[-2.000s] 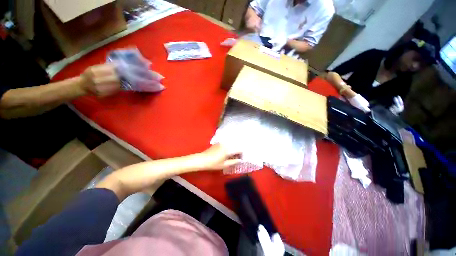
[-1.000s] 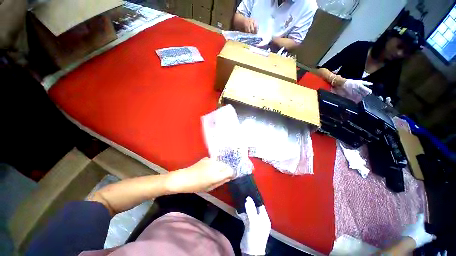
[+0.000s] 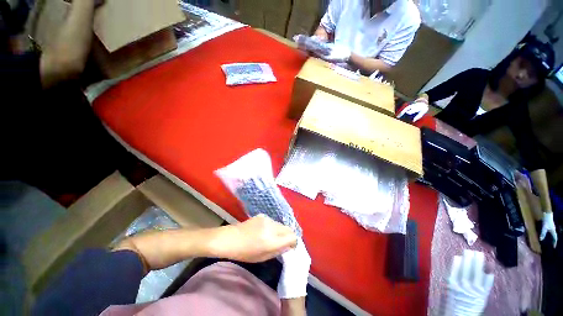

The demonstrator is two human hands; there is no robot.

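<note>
My bare left hand (image 3: 264, 237) grips a bubble bag (image 3: 253, 182) by its lower part, above the red table's near edge. A dark unit shows through the bag; the bag's far end looks empty and pale. My right hand (image 3: 293, 268), in a white glove, is at the bag's near end against my left hand; its fingers are mostly hidden. A loose black unit (image 3: 404, 253) lies on the red cloth to the right. Empty bubble bags (image 3: 352, 185) spill from the open supply carton (image 3: 358, 133).
A second carton (image 3: 346, 83) stands behind the first. A bagged unit (image 3: 249, 73) lies far left. Black units (image 3: 463, 170) are heaped right, beside a white scrap (image 3: 460, 221). Another gloved hand (image 3: 469, 284) is at lower right. A floor carton (image 3: 80, 231) sits beside my lap. People surround the table.
The black unit has slid from my right hand into the bag, and my hands have come together. A loose black unit now lies right. The person in white holds up a bagged unit.
</note>
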